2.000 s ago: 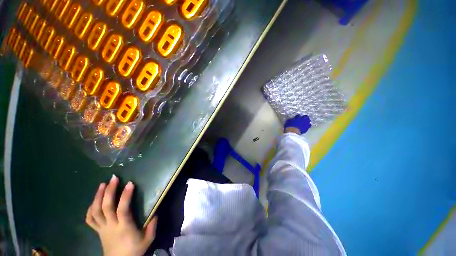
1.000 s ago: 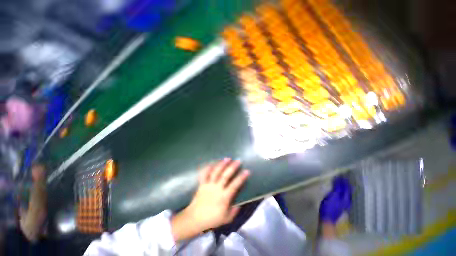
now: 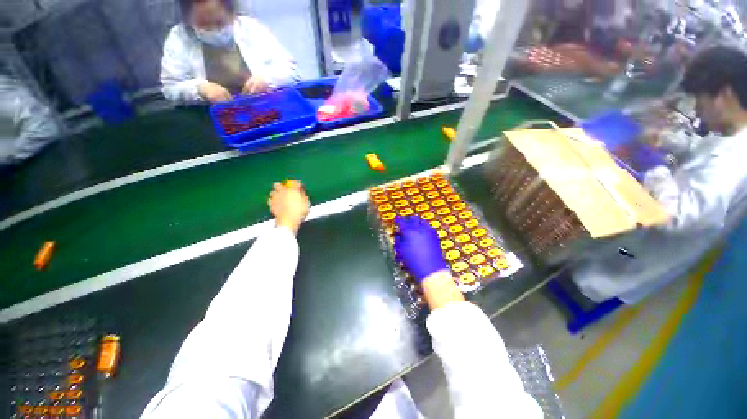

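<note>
My left hand (image 3: 289,204), bare, reaches over the green conveyor belt (image 3: 213,192). Its fingertips are closed around an orange component, of which only a small part shows. My right hand (image 3: 419,247), in a purple-blue glove, lies over the left side of the full tray stack (image 3: 471,233) on the bench. Its fingertips point away from me and hide some pockets. Whether it grips anything cannot be told. Single orange components lie on the belt, one right of my left hand (image 3: 374,162) and one far left (image 3: 44,254).
A part-filled tray (image 3: 53,368) lies bottom left, with a single orange part (image 3: 108,355) beside it. An open carton (image 3: 573,180) stands right. Blue bins (image 3: 262,119) and a person (image 3: 225,53) are across the belt. Another person (image 3: 713,164) is at right. Clear trays (image 3: 536,376) show below the bench edge.
The view has swung up towards the belt. My right hand has moved from the empty trays by the floor to the full tray stack. My left hand has moved from the bench to the belt.
</note>
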